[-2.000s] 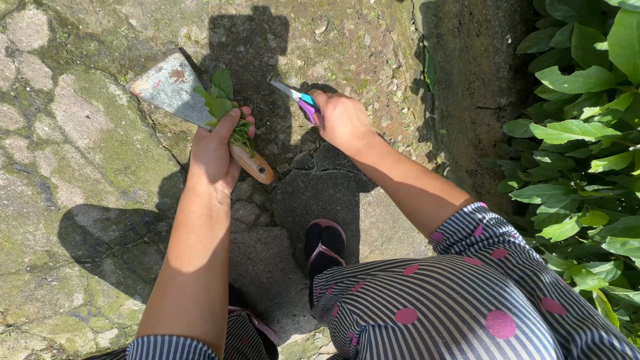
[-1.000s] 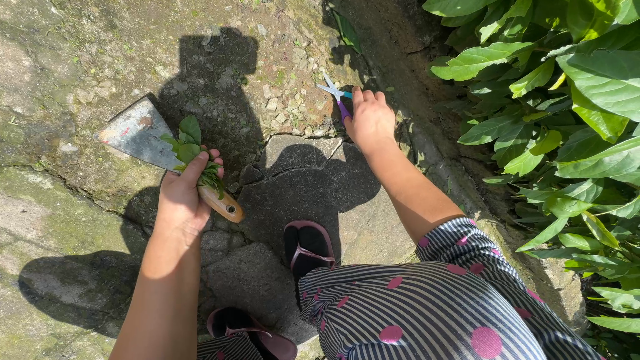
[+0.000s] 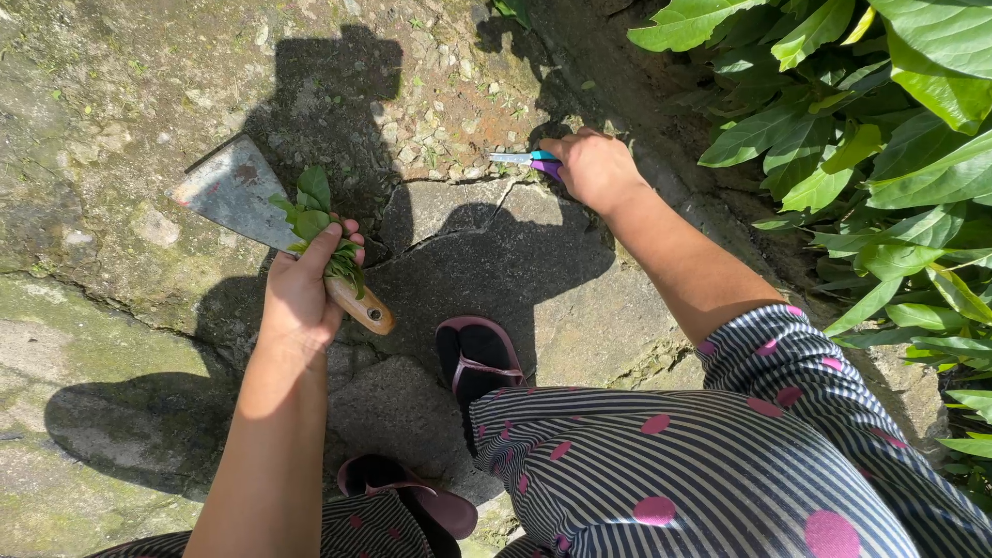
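My left hand [image 3: 306,291] grips the wooden handle of a wide metal scraper [image 3: 236,194], whose blade points to the upper left. The same hand holds a bunch of green leaves [image 3: 312,208] against the handle. At the upper centre, my right hand [image 3: 595,169] is closed around scissors with purple and teal handles [image 3: 546,164]. Their blades point left, low over gravelly ground with small weeds [image 3: 496,108]; whether they touch it I cannot tell. The blades look nearly closed.
A leafy green bush [image 3: 891,170] fills the right side, beside a stone edge. Cracked, mossy paving [image 3: 93,333] lies underfoot. My feet in black socks and pink flip-flops [image 3: 484,353] stand at the lower centre. Shadows fall across the stones.
The scissors' blades, spread apart one second ago, are now nearly together. My left hand still holds the scraper and leaves. The view has shifted somewhat toward the bush since two seconds ago.
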